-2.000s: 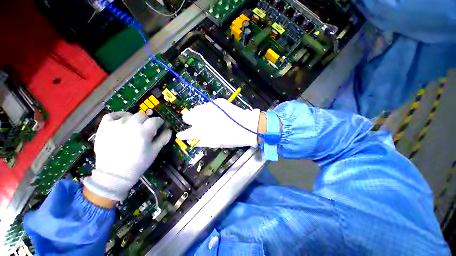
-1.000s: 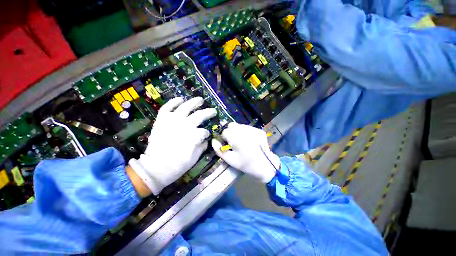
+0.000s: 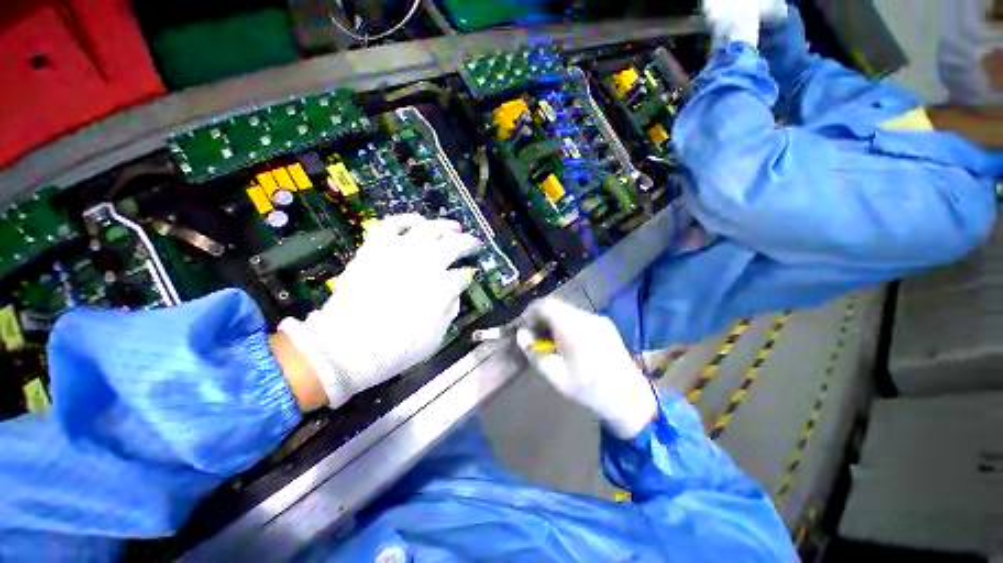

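Observation:
A green circuit board [image 3: 412,176] with yellow block parts and two pale-topped round cans lies in a black carrier. A silver-white bar [image 3: 460,196] runs along its right side. My left hand [image 3: 385,297], in a white glove, lies over the board's near part, fingers on or just above it; its fingertips partly hide what they touch. My right hand [image 3: 588,363], also white-gloved, is off the board at the rail's near edge, fingers curled around a yellow tool [image 3: 543,346], of which only a short piece shows.
A metal rail [image 3: 407,423] runs along the near side. More boards [image 3: 555,143] in carriers lie left and right. Another person's blue sleeve [image 3: 792,198] and gloved hands are at upper right. A red mat [image 3: 66,66] is at upper left.
My right hand has moved from the board's near edge down and right, off the board, with the yellow tool. My left hand stays over the board. The other person's gloved hands have come into view.

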